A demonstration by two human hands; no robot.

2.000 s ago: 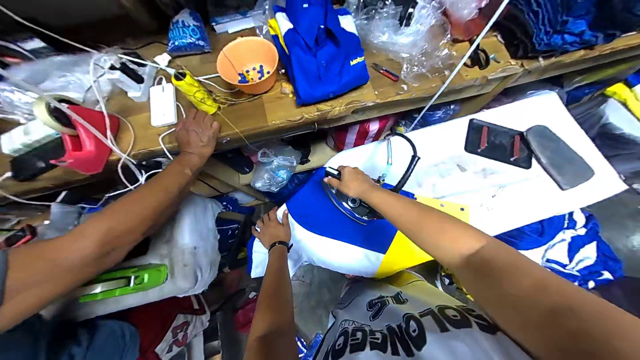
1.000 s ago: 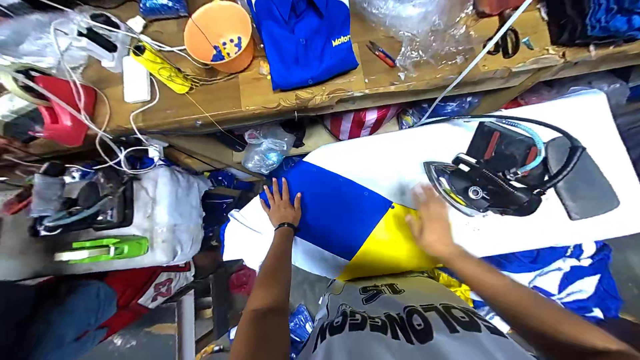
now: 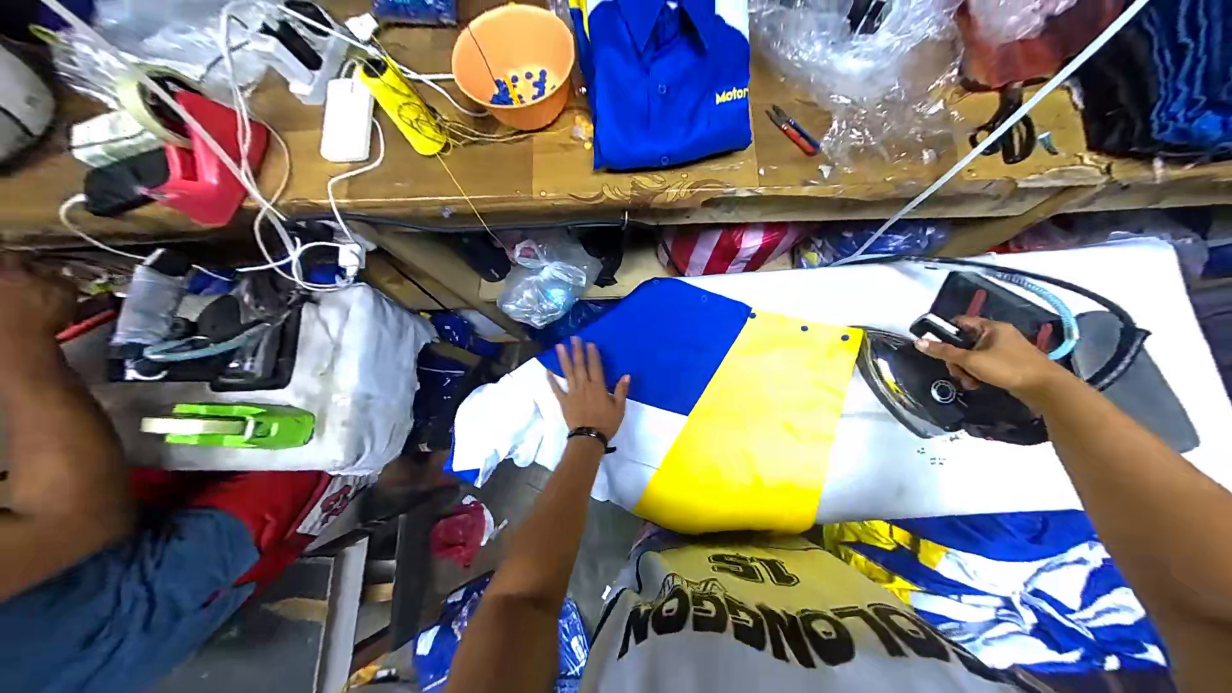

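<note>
A blue, white and yellow garment (image 3: 760, 423) lies spread over a white-covered ironing board (image 3: 1145, 279). My left hand (image 3: 589, 390) rests flat with its fingers apart on the garment, across the blue and white panels. My right hand (image 3: 991, 356) grips the black handle of an electric iron (image 3: 991, 409), which sits on the board just right of the yellow panel. A cord and a light blue hose run from the iron's rear. Behind the iron are a dark rest plate (image 3: 962, 289) with red strips and a grey pad (image 3: 1141, 385).
Across the top runs a wooden table (image 3: 674, 188) with a folded blue shirt (image 3: 664, 87), an orange bucket (image 3: 515, 67), a red tape dispenser (image 3: 212, 159) and snips (image 3: 794, 130). At left, a co-worker's arm (image 3: 58, 423) is beside another padded board (image 3: 356, 385) bearing an iron and a green tool (image 3: 231, 425).
The yellow panel now lies flat on the board. My right hand, off the iron one second ago, now holds its handle. The co-worker's arm, over the table two seconds ago, is at the far left.
</note>
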